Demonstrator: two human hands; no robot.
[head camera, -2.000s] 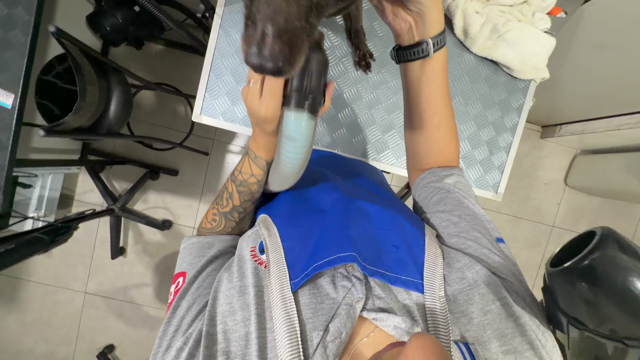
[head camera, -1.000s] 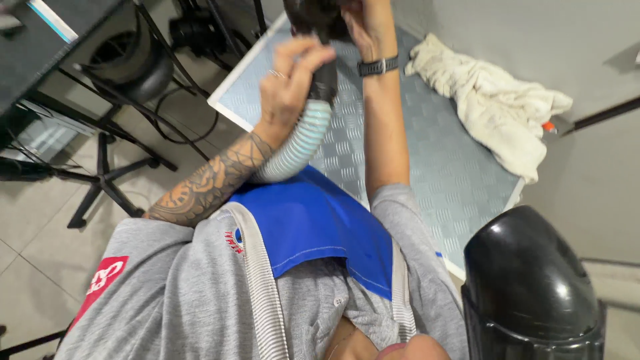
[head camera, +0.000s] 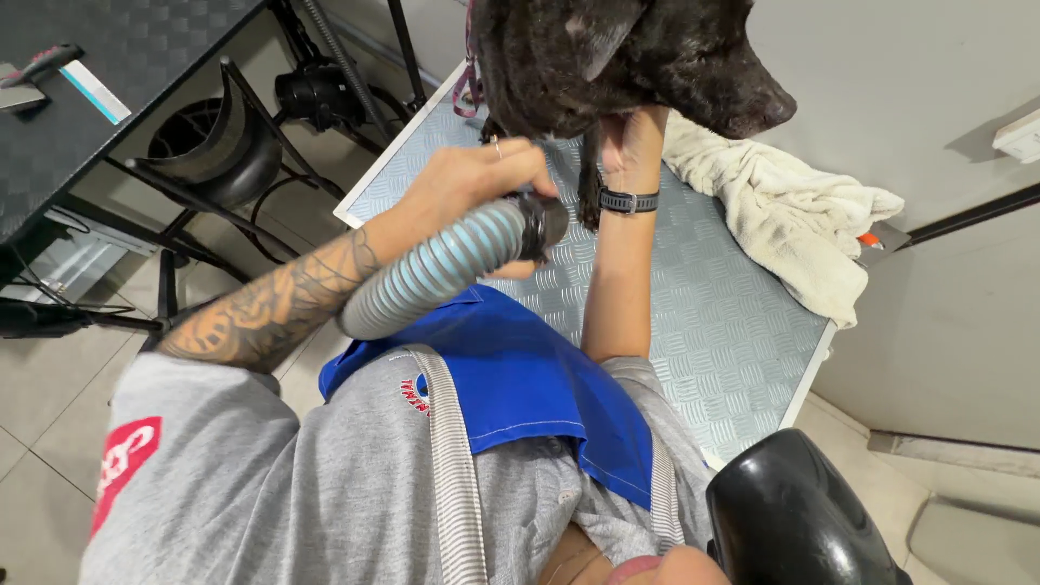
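Observation:
A black dog (head camera: 552, 73) stands on a metal-patterned grooming table (head camera: 715, 325), its head turned to the right. My left hand (head camera: 487, 179) grips the black end (head camera: 543, 226) of a ribbed blue-grey dryer hose (head camera: 439, 264), just below the dog's chest. The hose curves back along my tattooed forearm. Under the dog's jaw, my right hand (head camera: 632, 146) cups and holds the head; some of its fingers are hidden behind the dog. A purple leash (head camera: 467, 89) hangs by the dog's neck.
A cream towel (head camera: 780, 211) lies crumpled along the table's right side against a wall. A black dryer housing (head camera: 796, 512) stands at lower right. To the left are a dark table (head camera: 138, 49) with a brush (head camera: 49, 61), and a black stand (head camera: 252, 187) with a cable.
The dog's head has come into fuller view and now faces right. The hose end has swung from pointing up toward the dog to pointing right. The view has shifted and turned.

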